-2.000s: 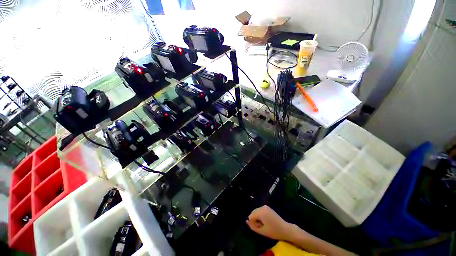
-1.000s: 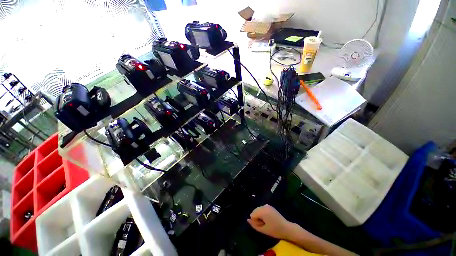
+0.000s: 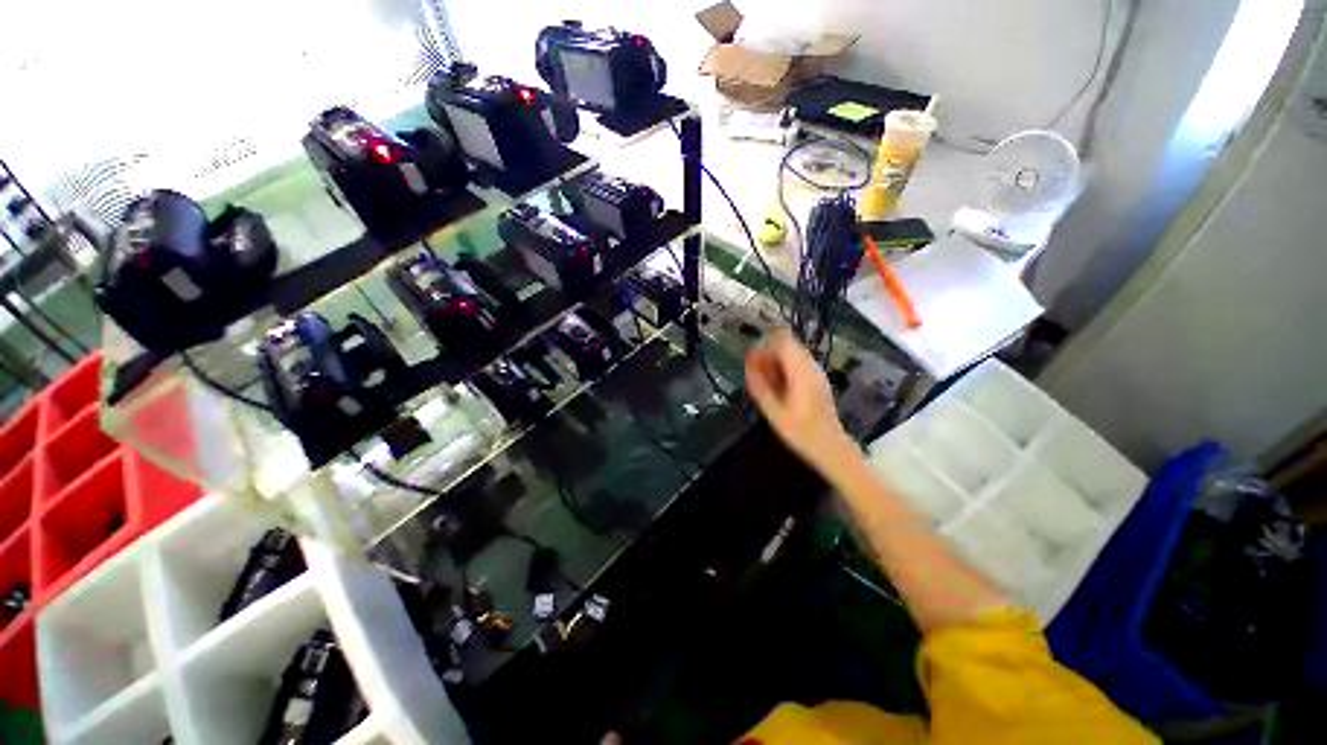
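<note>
My right hand is curled like a fist, with nothing visible in it, in front of the right end of the stepped clear rack. Black camcorders stand in rows on its shelves, some with red lights, with thin black cables hanging down. The hand is near a black cable bundle; I cannot tell if they touch. My left hand is not recognisable; a small pale spot at the bottom edge is too small to name.
A white divided tray with black camcorders and a red divided tray are at left. Another white tray and a blue crate are at right. The desk holds an orange pen, paper, a drink cup and a fan.
My right hand and yellow-sleeved arm have moved up and forward from the lower middle to the rack's right end. The view has shifted slightly, so the rack sits further left and higher.
</note>
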